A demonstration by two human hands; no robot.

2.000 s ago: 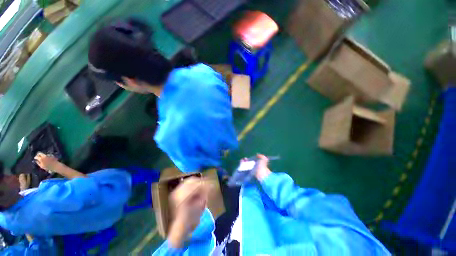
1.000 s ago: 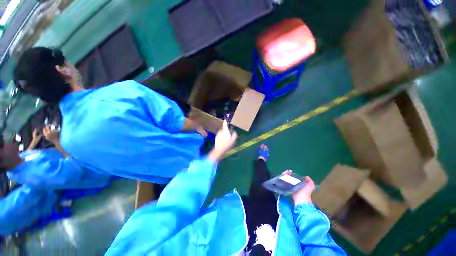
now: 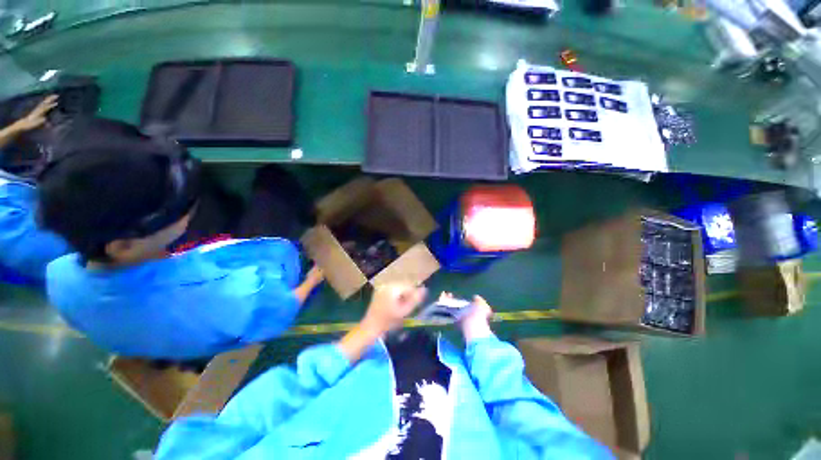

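Note:
My right hand (image 3: 476, 315) is in front of my chest and holds a flat grey piece (image 3: 443, 311) with a pale patch by its right end. My left hand (image 3: 394, 307) is close to the piece's left end. It is blurred, and whether it touches the piece or holds anything cannot be told. An open brown carton (image 3: 410, 269) stands just beyond my left hand, with dark parts inside.
A coworker (image 3: 180, 287) is at my left, one hand by the carton. A padded blue stool (image 3: 497, 218) stands ahead. Divided black trays (image 3: 436, 135) and a white phone tray (image 3: 590, 153) lie on the bench (image 3: 333, 99). A filled carton (image 3: 599, 274) and an open carton (image 3: 576, 395) are at right.
The view has turned to the right and now shows the phone tray on the bench. My left hand has come back from beside the carton, close to the grey piece in my right hand.

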